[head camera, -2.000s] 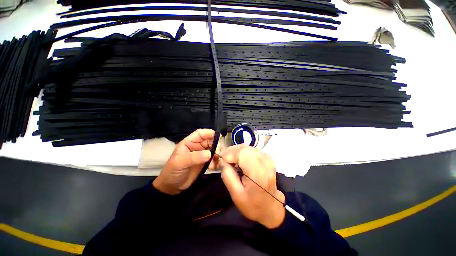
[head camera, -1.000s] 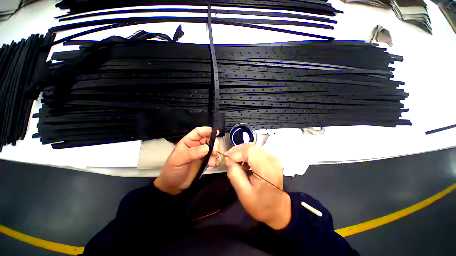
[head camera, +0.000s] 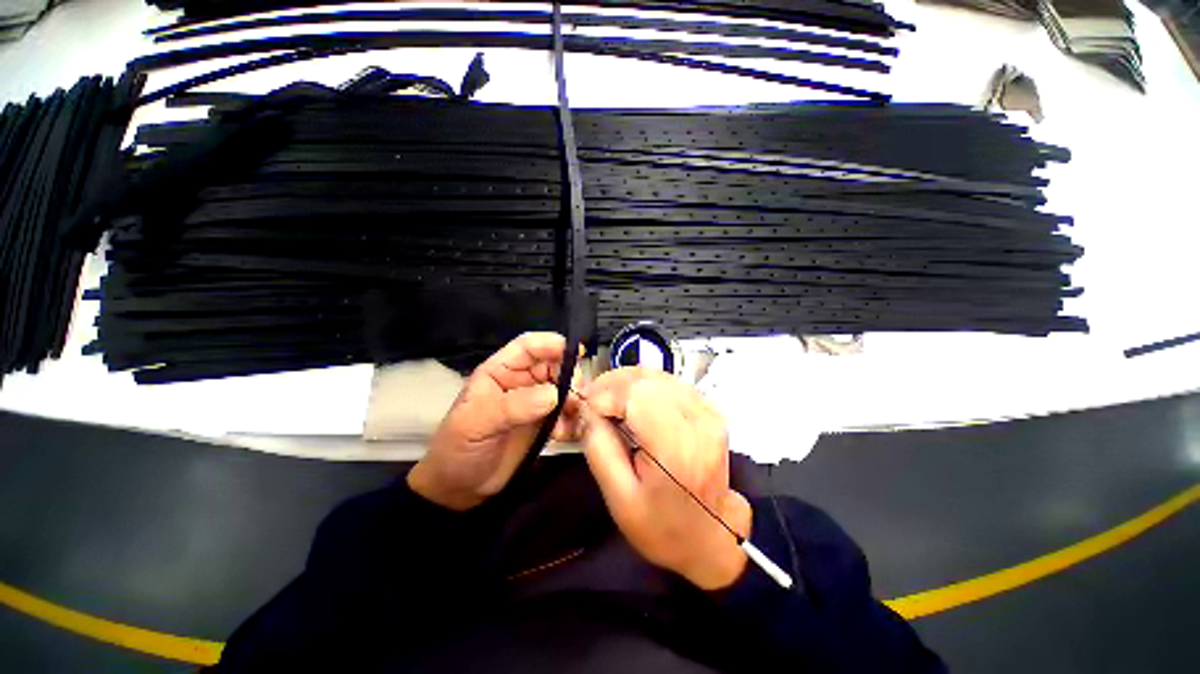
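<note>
My left hand (head camera: 494, 421) grips a narrow black leather strap (head camera: 570, 198) near its lower end. The strap runs upright in the view, away from me across the pile. My right hand (head camera: 665, 474) is shut on a thin dark applicator (head camera: 695, 502) with a white far end. Its front end meets the strap at my left fingertips; the exact contact is hidden by the fingers. A small round paint pot (head camera: 644, 348) with dark contents and a pale rim stands just beyond my right hand.
A wide pile of punched black straps (head camera: 816, 224) lies beyond my hands. More straps (head camera: 46, 224) lie left and at the back (head camera: 737, 55). A black cloth (head camera: 448, 323) lies at the pile's near edge, beige paper (head camera: 404, 402) below it. A beige scrap (head camera: 1013, 92) lies right.
My right hand has moved slightly left and closer to the strap, after being drawn back a little a second ago. The applicator's white end has moved left. My left hand keeps its grip.
</note>
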